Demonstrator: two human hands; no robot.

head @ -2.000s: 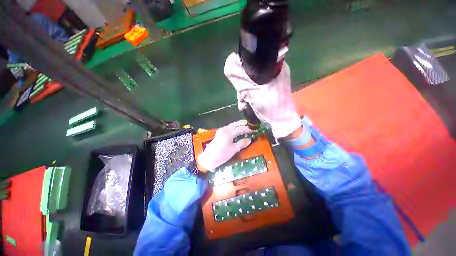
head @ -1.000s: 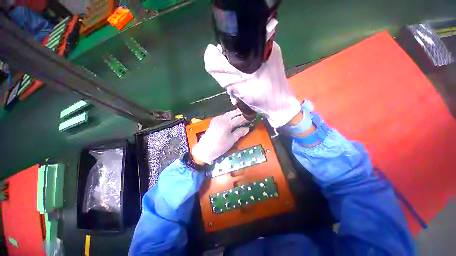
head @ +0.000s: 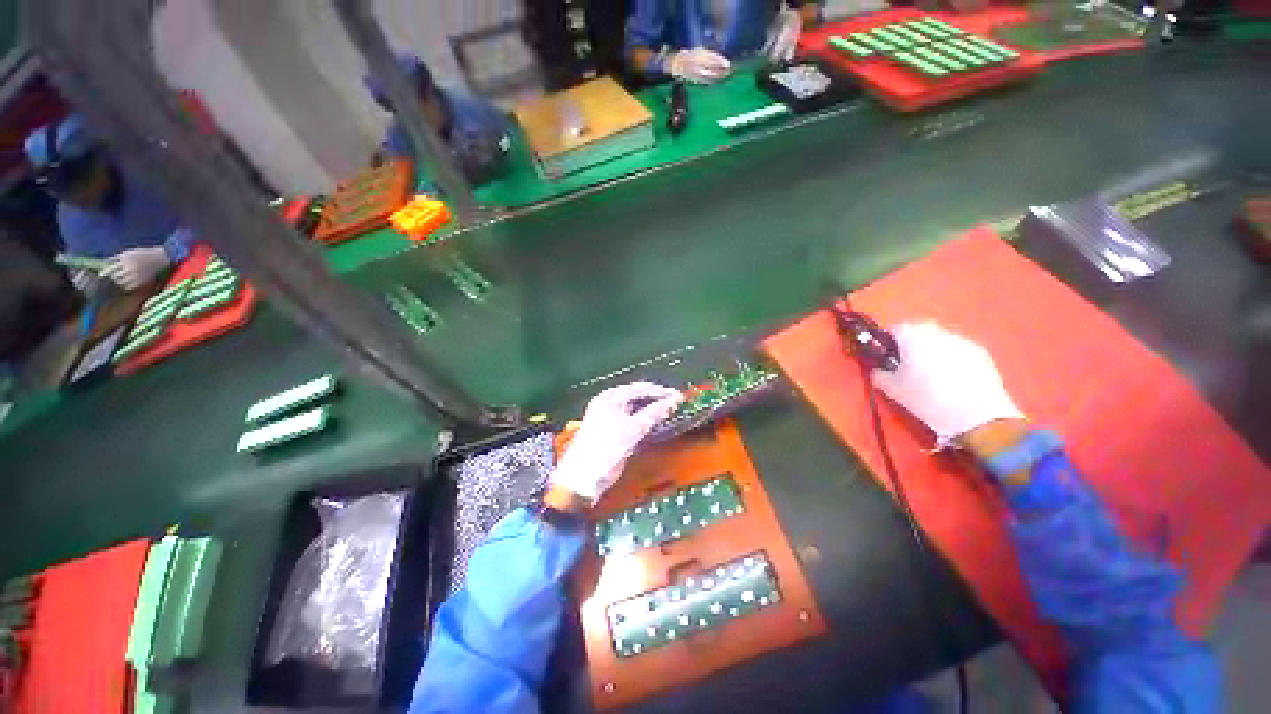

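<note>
My left hand [head: 613,435], in a white glove, holds a narrow green circuit board [head: 728,396] by its left end, tilted above the top of the orange-brown fixture [head: 714,651]. Two more green boards with pale spots lie in the fixture, a middle one [head: 672,516] and a lower one [head: 697,605]. My right hand [head: 951,385], gloved, is over the red mat with its fingers at the black electric screwdriver [head: 867,339]. The screwdriver's cable runs down towards me. Whether the fingers still grip the tool is not clear.
A screw tray [head: 498,491] and a black bin [head: 273,614] with a plastic bag [head: 339,579] are left of the fixture. A dark metal post [head: 314,300] slants across the left. Pale green strips [head: 170,607] lie far left. Coworkers sit across the green bench.
The screwdriver and my right hand have moved from above the fixture to the red mat, right. My left hand has lifted the top board out of the fixture. The view has tilted up.
</note>
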